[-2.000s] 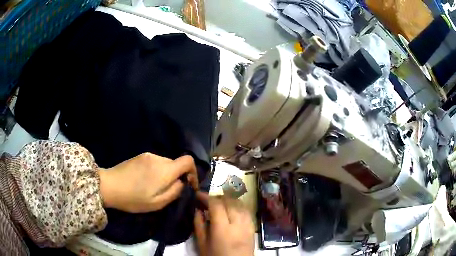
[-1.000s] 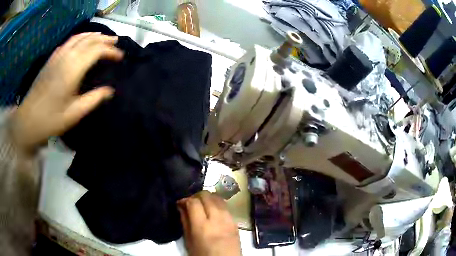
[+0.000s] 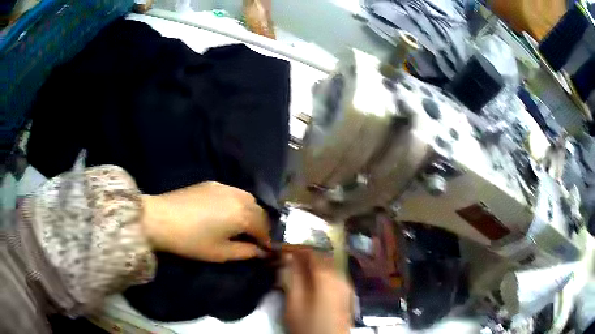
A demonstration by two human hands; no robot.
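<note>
The black garment panel (image 3: pixel 156 124) lies spread left of the sewing machine (image 3: pixel 365 143), its right edge running down to the needle area. My left hand (image 3: pixel 205 225), in a floral cuff, lies on the lower part of the cloth and pinches its edge between thumb and fingers. My right hand (image 3: pixel 316 293) is blurred and cut off by the bottom edge; its fingertips meet the left ones at the cloth edge, just below the needle area. The needle and presser foot cannot be made out clearly.
A smartphone (image 3: pixel 377 274) lies under the machine arm, beside a shiny black bundle (image 3: pixel 430 271). A blue basket (image 3: pixel 59 42) stands at the upper left. Grey cloth (image 3: pixel 424 39) is piled behind the machine. The white table's worn front edge (image 3: pixel 124 319) shows at the lower left.
My left hand has come from the upper left of the cloth down to the edge beside my right hand. The cloth's lower left part is now less spread. My right hand has shifted slightly right.
</note>
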